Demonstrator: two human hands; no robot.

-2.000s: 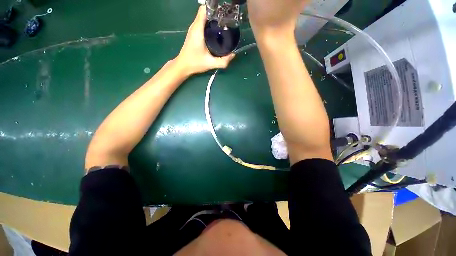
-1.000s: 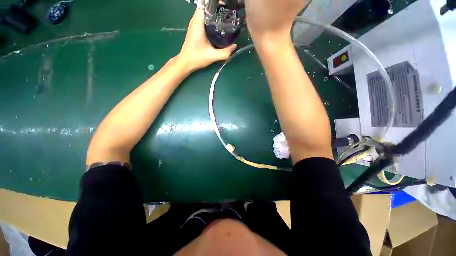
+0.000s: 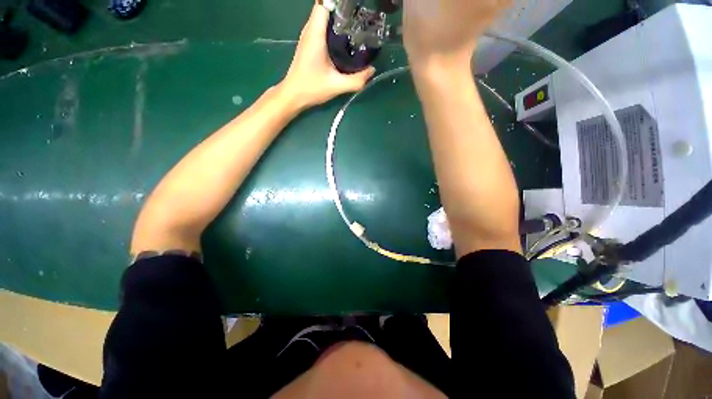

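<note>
A black round housing [image 3: 348, 56] is at the top centre, held from its left and near side by my left hand [image 3: 316, 72]. The shiny metal nose of the screwdriver [image 3: 361, 27] lies over the housing and hides part of its face. My right hand [image 3: 445, 27] is at the top edge beside the nose, partly cut off. Its fingers and the tool's upper part are out of the picture, so its grip on the screwdriver does not show fully.
A clear feed tube [image 3: 331, 156] loops over the green bench [image 3: 179, 148]. A white crumpled lump [image 3: 439, 229] lies by my right forearm. The white screw feeder [image 3: 679, 117] and a thick black cable [image 3: 671, 234] are at right. Black housings [image 3: 58, 12] are upper left.
The metal nose and my right hand have shifted slightly right. The housing, more exposed two seconds ago, is now partly covered by the nose. The view has shifted slightly.
</note>
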